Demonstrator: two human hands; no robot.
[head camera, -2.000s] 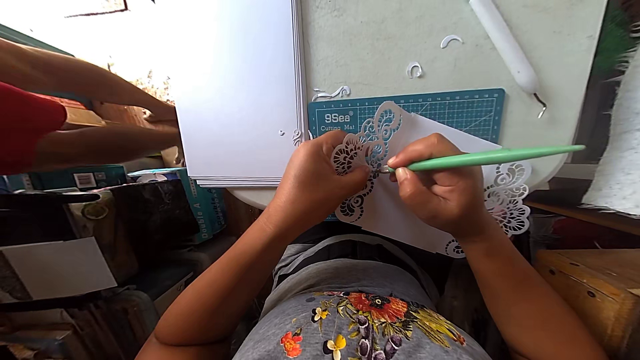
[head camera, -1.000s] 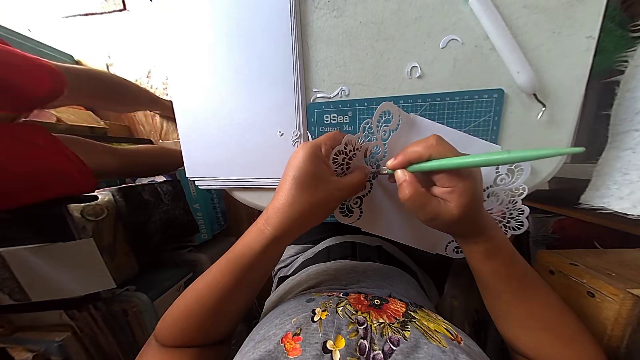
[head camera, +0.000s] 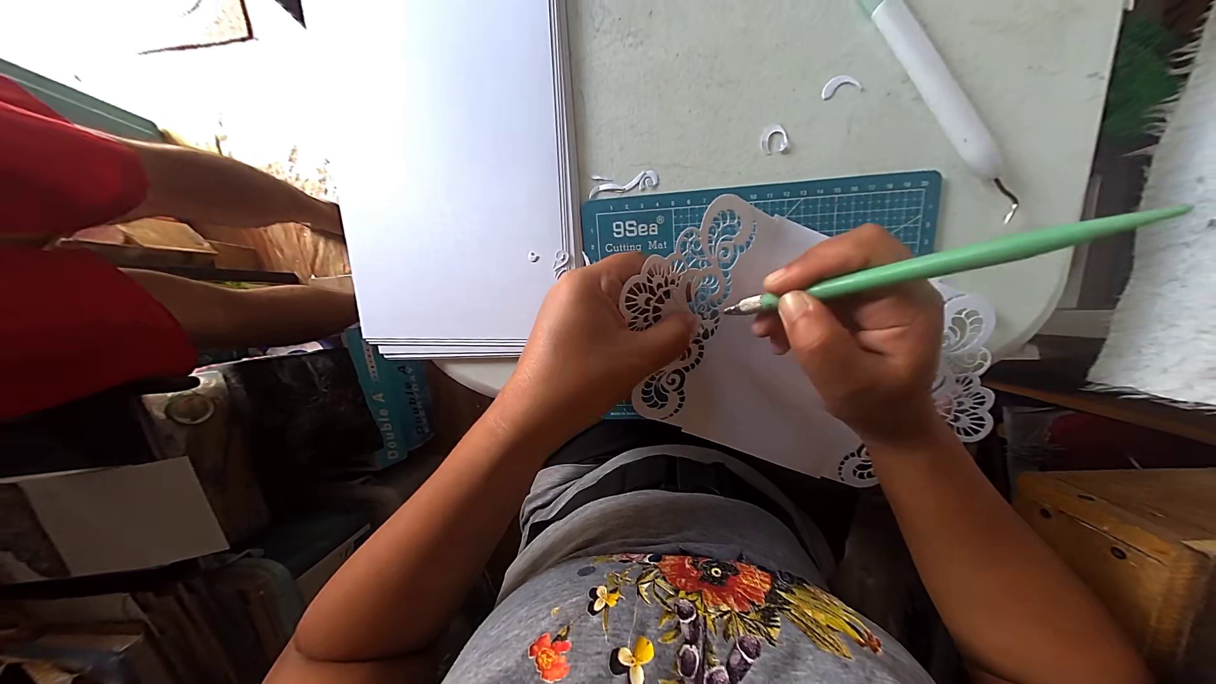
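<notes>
My left hand (head camera: 608, 332) grips the left lacy edge of a white sheet of cut paper (head camera: 750, 389), with the thumb on top of the cutwork. In my right hand (head camera: 855, 332) is a slim green-handled tool (head camera: 988, 252), held like a pen. Its metal tip rests at or just over the lace pattern beside my left thumb; whether it touches cannot be told. Another lacy edge of the paper shows right of my right wrist. Beneath the paper lies a teal cutting mat (head camera: 855, 199), partly hidden.
A stack of white paper (head camera: 456, 171) lies on the table (head camera: 693, 76) at left. Beyond the mat are small paper scraps (head camera: 774, 140) and a white-handled hooked tool (head camera: 936, 90). Another person's arms (head camera: 228, 199) reach in from the left. A wooden box (head camera: 1121, 560) stands at lower right.
The other person's arms at left have shifted, and more of the red sleeves shows than two seconds ago. My two hands have stayed nearly in place.
</notes>
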